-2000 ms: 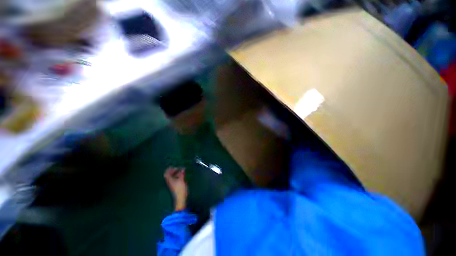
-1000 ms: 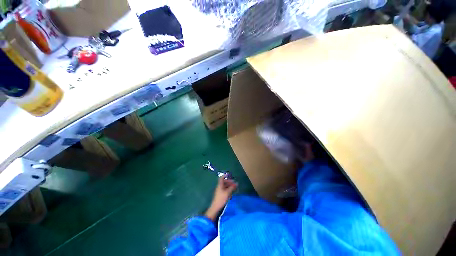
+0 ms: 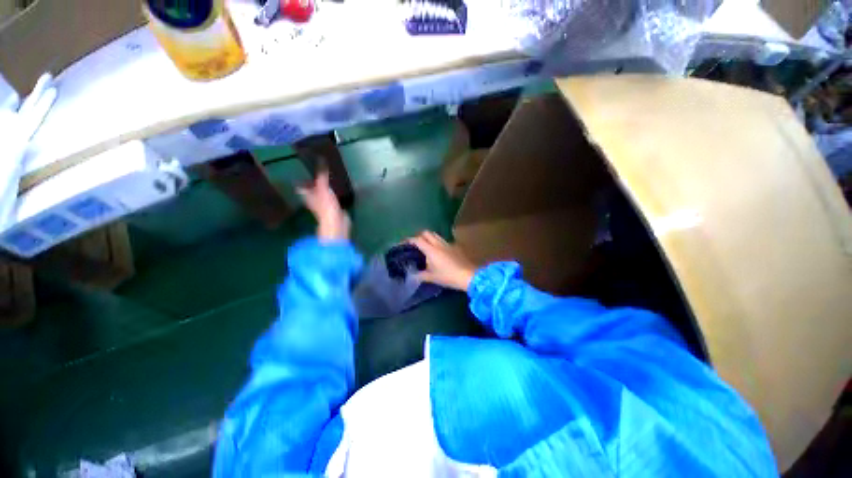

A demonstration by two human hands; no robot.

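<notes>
My right hand (image 3: 439, 260) holds a dark part (image 3: 405, 262) in front of me, left of the large carton's opening. A clear-grey bubble bag (image 3: 378, 292) hangs at the part's lower left; whether the part is in the bag or against it I cannot tell. My left hand (image 3: 324, 204) is raised and empty, fingers apart and slightly blurred, up and left of the part. The large brown carton (image 3: 529, 196) stands at my right, dark inside, its broad flap (image 3: 738, 215) beside me.
A white-topped bench (image 3: 327, 58) crosses the top, with an orange-yellow bottle (image 3: 204, 47), bubble bags (image 3: 612, 33) and a small red item (image 3: 298, 9). A white box with blue squares (image 3: 89, 201) is at its left edge. Brown cartons (image 3: 101, 257) stand under the bench.
My right hand has come out of the large carton with the dark part and bag. My left hand has moved up and left. The view has shifted, with the bottle now further right.
</notes>
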